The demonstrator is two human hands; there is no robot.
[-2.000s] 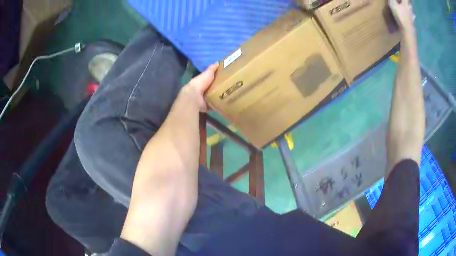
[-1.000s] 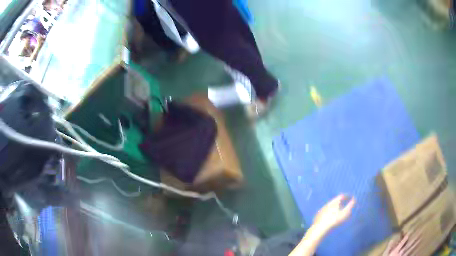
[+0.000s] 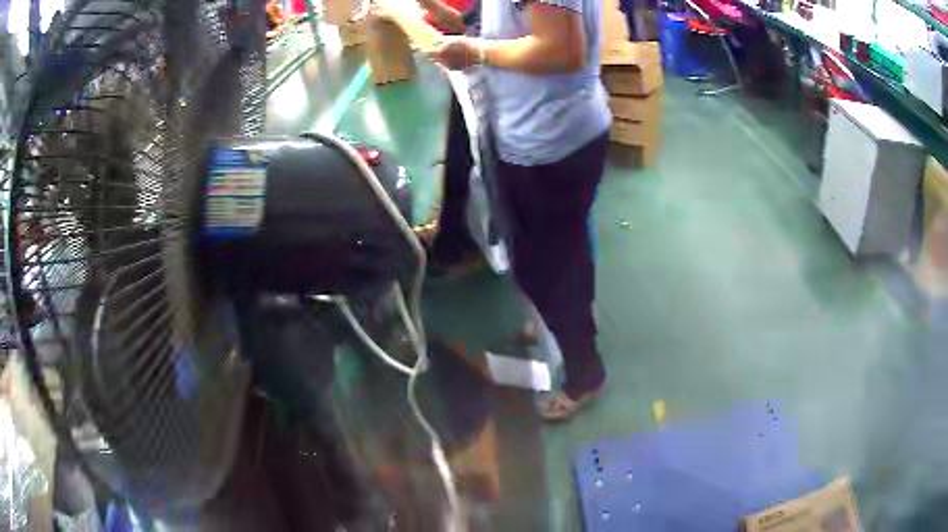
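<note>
A brown carton (image 3: 806,514) with dark lettering lies at the bottom right, cut off by the picture's lower edge. It rests on the blue deck of a platform trolley (image 3: 686,457) low on the floor. Neither of my hands is in the picture. No gripping can be seen.
A large pedestal fan (image 3: 135,260) with a dark motor and pale hanging cable fills the left. A person in a light blue shirt (image 3: 546,94) stands ahead beside a bench. Stacked cartons (image 3: 632,104) stand behind. A white cabinet (image 3: 868,177) is under the right bench.
The view has swung up and left. Both hands, on and near the cartons before, have left the picture. The fan and the standing person's upper body now show.
</note>
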